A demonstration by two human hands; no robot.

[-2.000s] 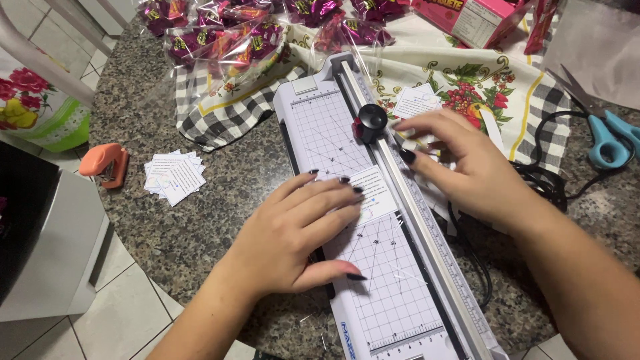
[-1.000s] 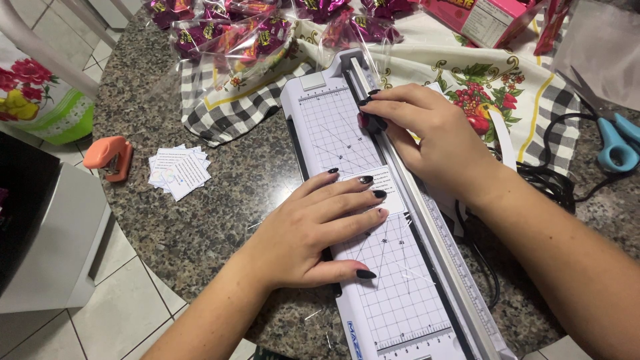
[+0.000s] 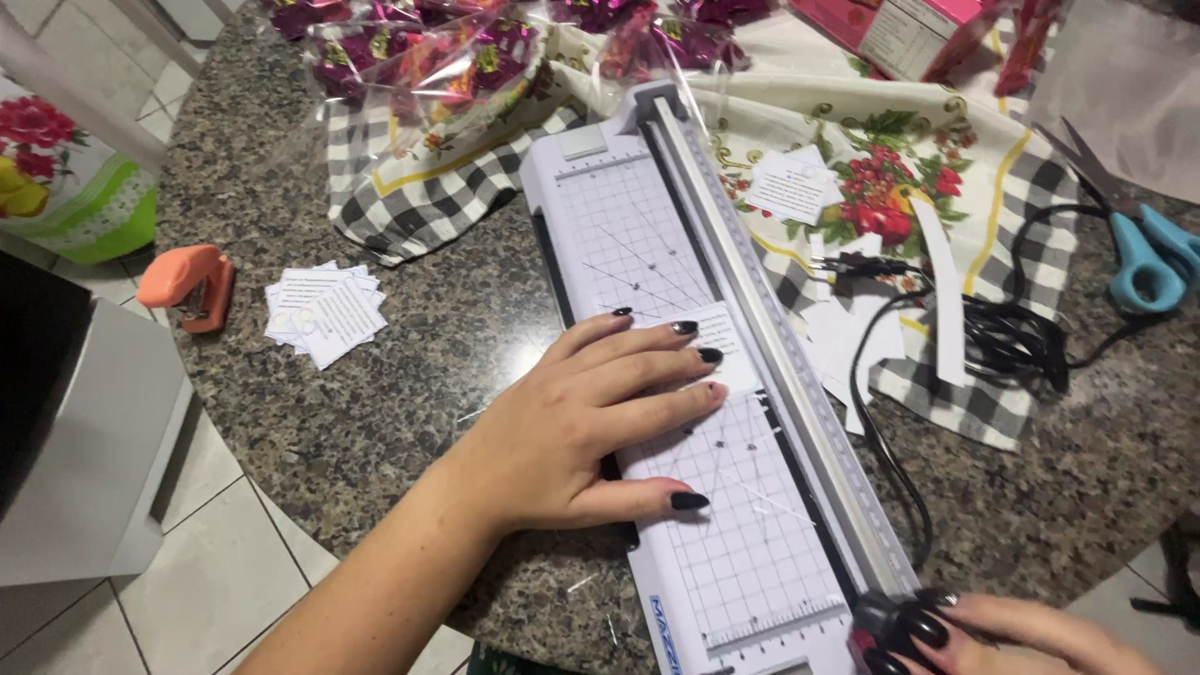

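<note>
A white sliding paper trimmer (image 3: 778,562) with a printed grid lies slantwise on the granite tabletop. My left hand (image 3: 600,412) rests on it with fingers spread, pressing a small printed paper card (image 3: 717,347) flat against the rail. At the rail's near end, my right hand (image 3: 984,637), partly out of view, grips the black cutter knob (image 3: 886,619). Left of the trimmer lies a fanned stack of printed cards (image 3: 328,314) beside an orange stapler (image 3: 190,286). More printed cards (image 3: 792,186) rest on the floral cloth to the right.
Wrapped purple sweets (image 3: 497,52) and a pink box (image 3: 900,37) stand at the back on a checked cloth (image 3: 412,211). To the right are a coiled black cable (image 3: 1012,342), blue-handled scissors (image 3: 1148,272) and white paper offcuts (image 3: 945,300). The table's rounded edge runs along the left.
My right hand has slid the cutter knob from the far part of the rail down to its near end. My left hand stays on the card.
</note>
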